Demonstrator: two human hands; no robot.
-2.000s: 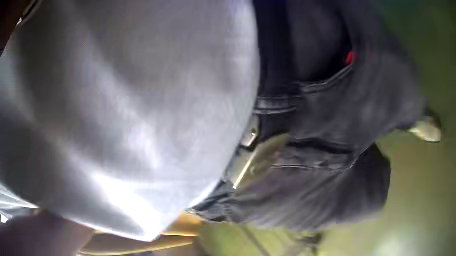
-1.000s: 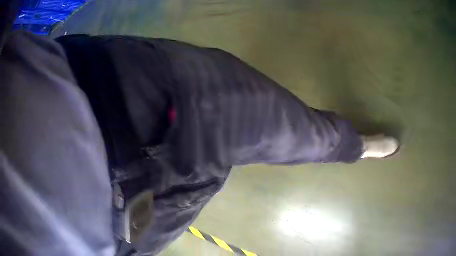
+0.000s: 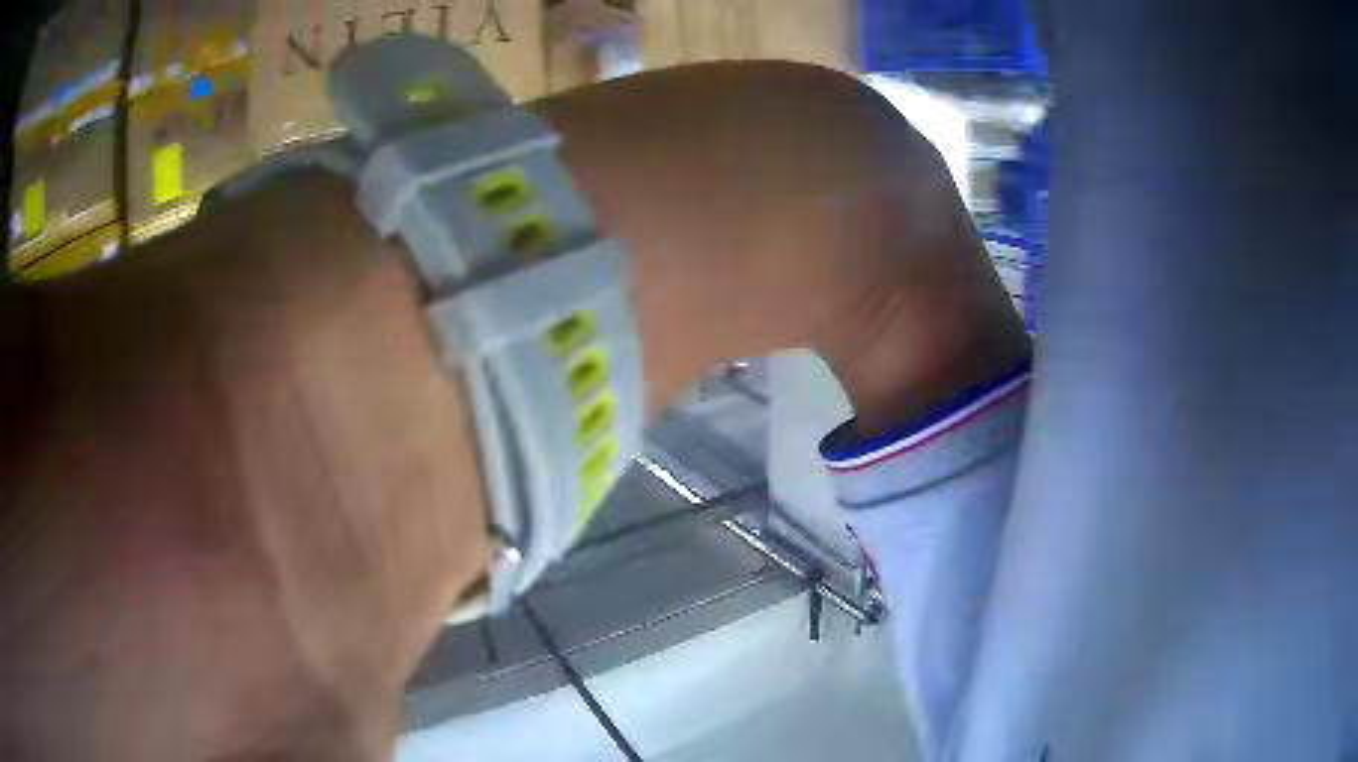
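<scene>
My left hand [image 3: 194,491], bare and blurred, fills the left side very close to the camera. Its fingers cannot be made out, so whether it holds anything is hidden. A light grey watch strap [image 3: 544,320] with yellow-green holes is around the wrist. The forearm bends at the top right and runs into a pale sleeve with a dark, white and red trimmed cuff. My right hand is not in view. No work item can be made out.
Brown cartons [image 3: 395,52] with upside-down print and yellow marks stand at the top left. Blurred blue items [image 3: 953,37] are at the top right. Thin metal rods [image 3: 730,521] and dark lines cross a pale grey surface below the forearm. My pale shirt [image 3: 1191,417] fills the right side.
The view has swung from my dark trousers, a shoe and the green floor to my left arm and cartons. My watch-wearing wrist has come close to the camera.
</scene>
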